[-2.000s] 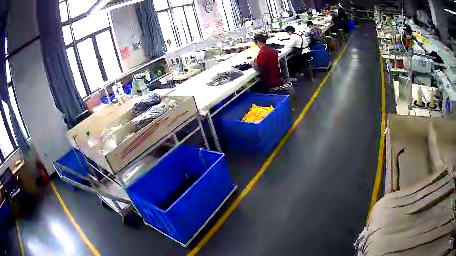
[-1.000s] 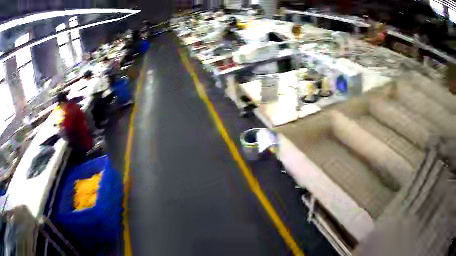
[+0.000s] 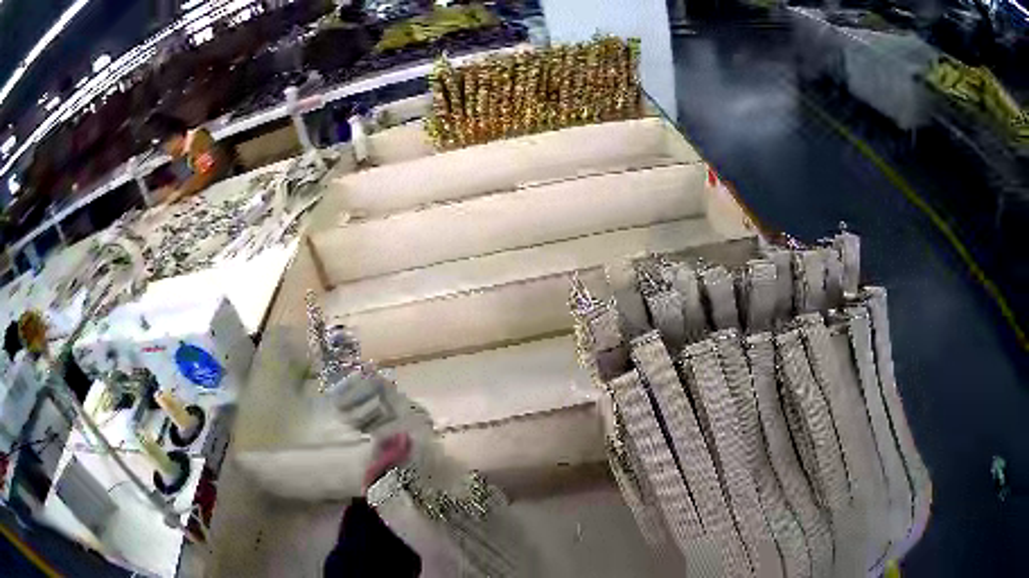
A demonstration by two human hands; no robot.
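Observation:
Pale wooden compartment bin (image 3: 485, 257) has long open slots running across the view. My left hand (image 3: 389, 454), in a dark sleeve, is small and blurred at the lower left. It is closed around a grey-beige strap bundle (image 3: 367, 397) above the bin's left part. A thick mass of grey-beige strap bundles (image 3: 756, 423) with ribbed edges and metallic-looking ends fills the lower right, over the bin's near right side. What bears it is hidden. My right hand is not in view.
Brown-gold bundles (image 3: 536, 93) stand packed at the bin's far end. On the left are a white worktable with thread cones (image 3: 175, 420) and a table strewn with pale strips (image 3: 214, 226). A person in orange (image 3: 201, 160) is behind. A dark aisle (image 3: 779, 124) runs along the right.
The view has swung right from the aisle, tubs and worktables to the bin. My left hand and the bundle in it have come into view. More of the large strap mass shows.

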